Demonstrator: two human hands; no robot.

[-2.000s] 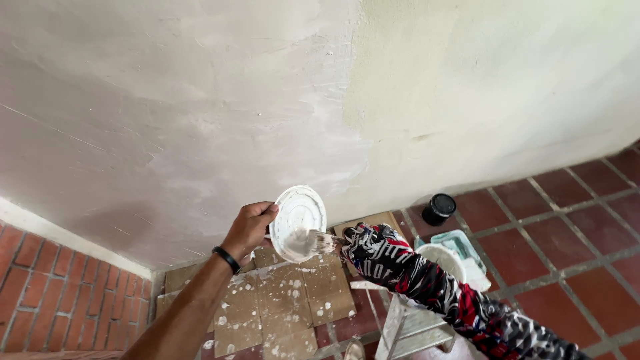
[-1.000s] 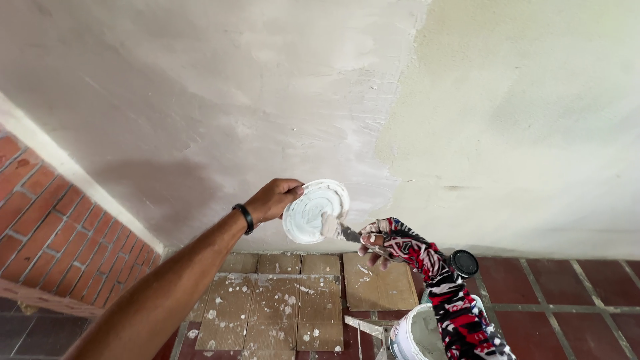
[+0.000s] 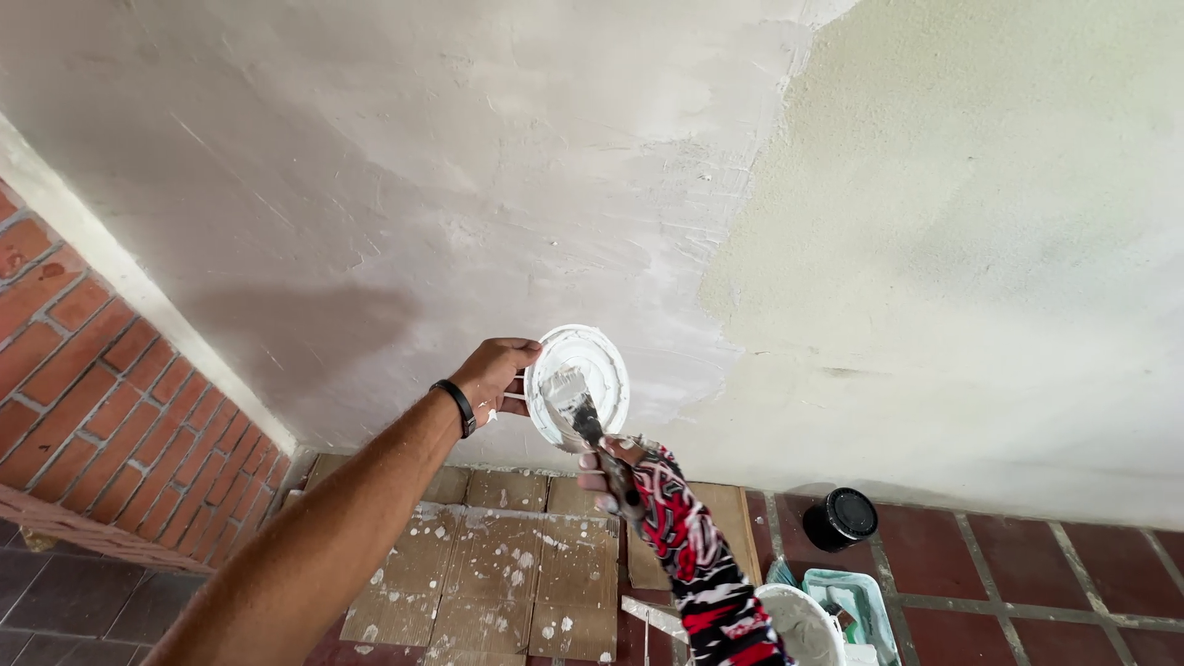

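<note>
My left hand, with a black wristband, grips the rim of a round white plastic lid smeared with white paste. In my right hand, below and to the right, is a putty knife; its paste-coated blade lies over the lid's face. A patterned sleeve covers the right forearm. Behind both hands rises a wall, its left part coated with smooth whitish filler and its right part a rougher pale green surface.
Splattered cardboard covers floor tiles along the wall. At lower right are a white bucket of paste, a teal tray, part of a light-coloured frame and a black lidded container. A low brick wall stands left.
The view has shifted. The putty knife's blade, at the lid's lower right edge two seconds ago, now lies across the lid's face. Both hands keep their holds.
</note>
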